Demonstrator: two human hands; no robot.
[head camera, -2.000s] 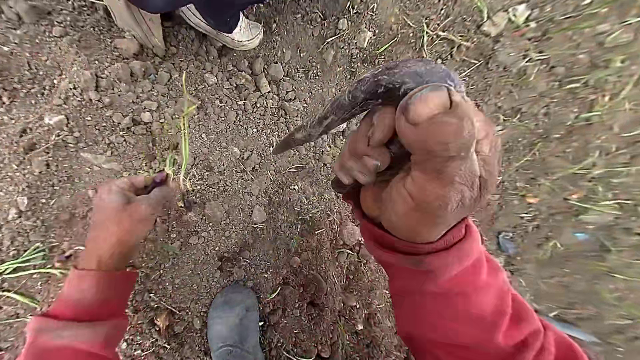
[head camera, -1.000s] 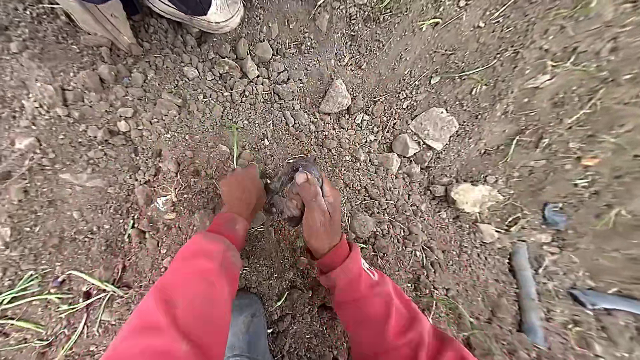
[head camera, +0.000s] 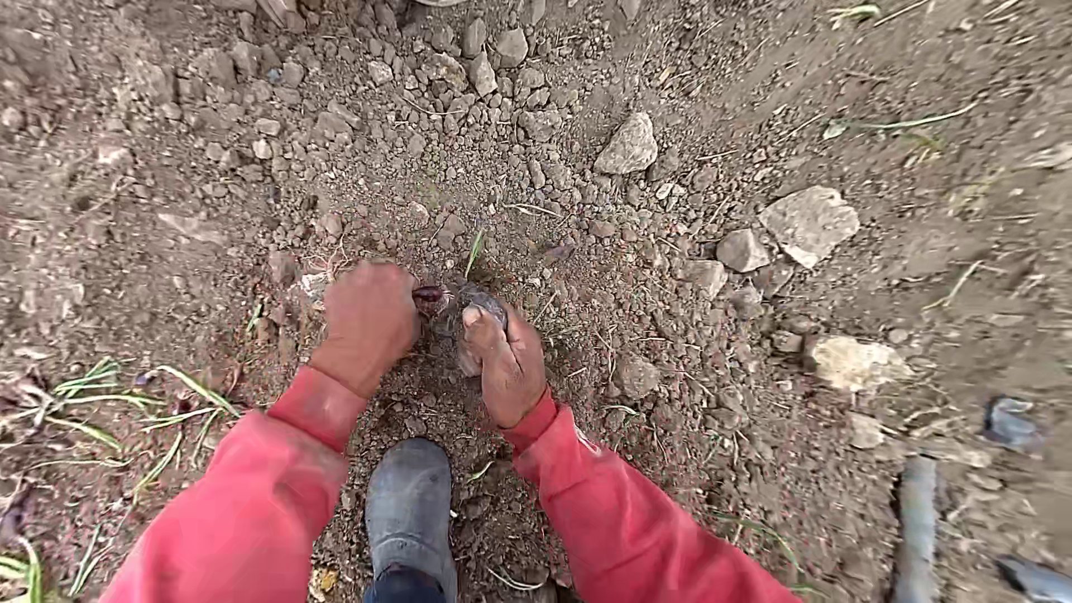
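Note:
My left hand (head camera: 370, 314) is closed around a small dark purple bulb (head camera: 429, 295), whose end shows beside the fingers. Just right of it, my right hand (head camera: 507, 360) grips a dark, curved tool (head camera: 486, 303), seen end-on, so most of its length is hidden. Both hands are low over loose, stony soil. A green shoot (head camera: 475, 251) stands up from the ground just beyond them.
My grey boot (head camera: 409, 502) is on the soil below the hands. Pale stones (head camera: 811, 219) lie to the right, with a grey pipe piece (head camera: 917, 528) at lower right. Uprooted green-leaved plants (head camera: 92, 402) lie at left. Part of another shoe shows at the top edge.
The right hand with the curved tool has come down from a raised position to the soil beside the left hand. The view has shifted, and the other person's shoes have mostly left it.

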